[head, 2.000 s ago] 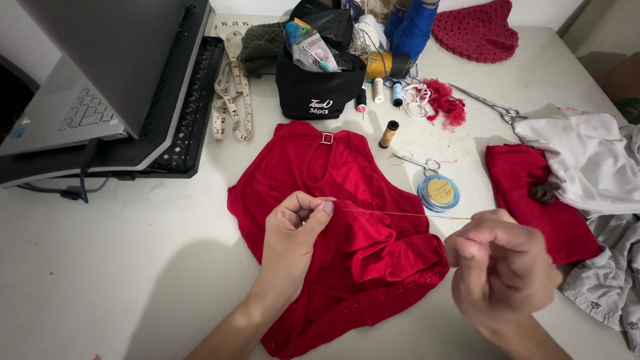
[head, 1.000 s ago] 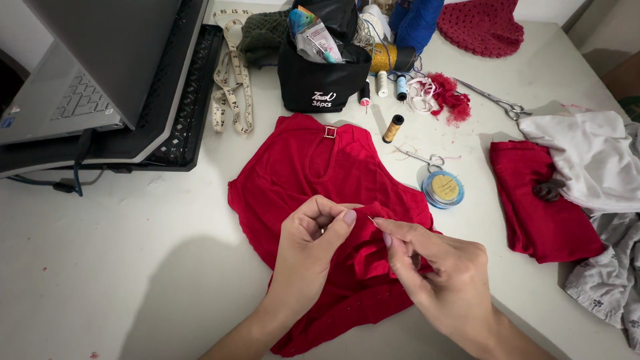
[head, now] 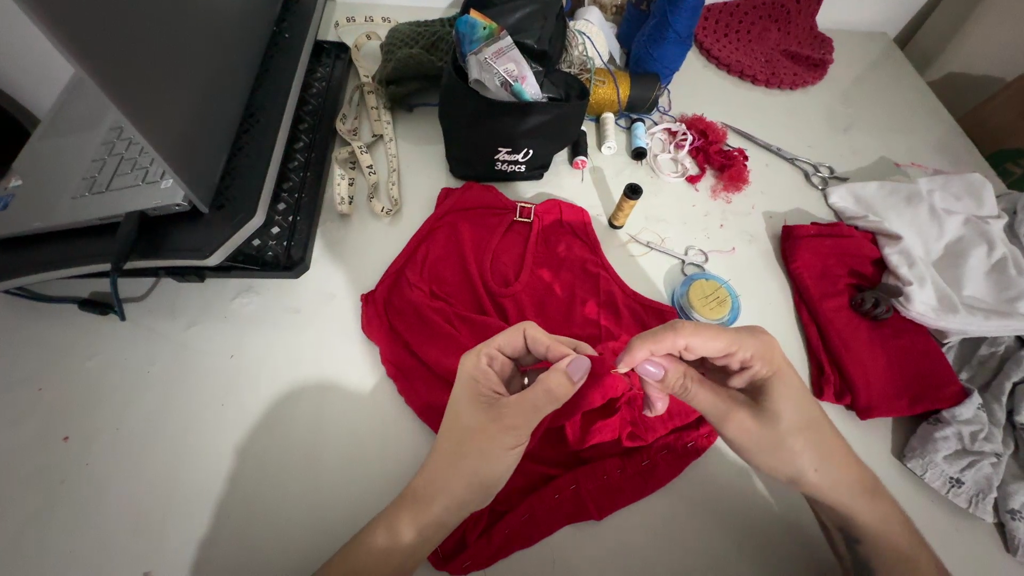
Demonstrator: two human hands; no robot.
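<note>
A red garment (head: 448, 280) with a small buckle (head: 524, 212) and a keyhole opening lies on the white table; pins run along its lower hem. Above its lower middle, my left hand (head: 512, 400) pinches a fold of the red fabric between thumb and forefinger. Close to its right, my right hand (head: 712, 384) has thumb and forefinger closed on a thin sewing needle, of which only a small bit shows at the fingertips. A blue pincushion (head: 708, 298) with needles stuck in it sits beyond my right hand, touching small scissors (head: 676, 254).
A laptop (head: 120, 160) on a black stand is at the left, beside a tape measure (head: 368, 144). A black pouch (head: 512, 136), thread spools (head: 626, 206), red yarn scraps (head: 720, 160) and larger scissors (head: 788, 156) lie behind. Folded red fabric (head: 864, 344) and white cloth (head: 944, 248) are at the right.
Two seconds ago my hands were apart with a thread stretched between them. My right hand has come left to the fabric, and my left hand now pinches a fold of it.
</note>
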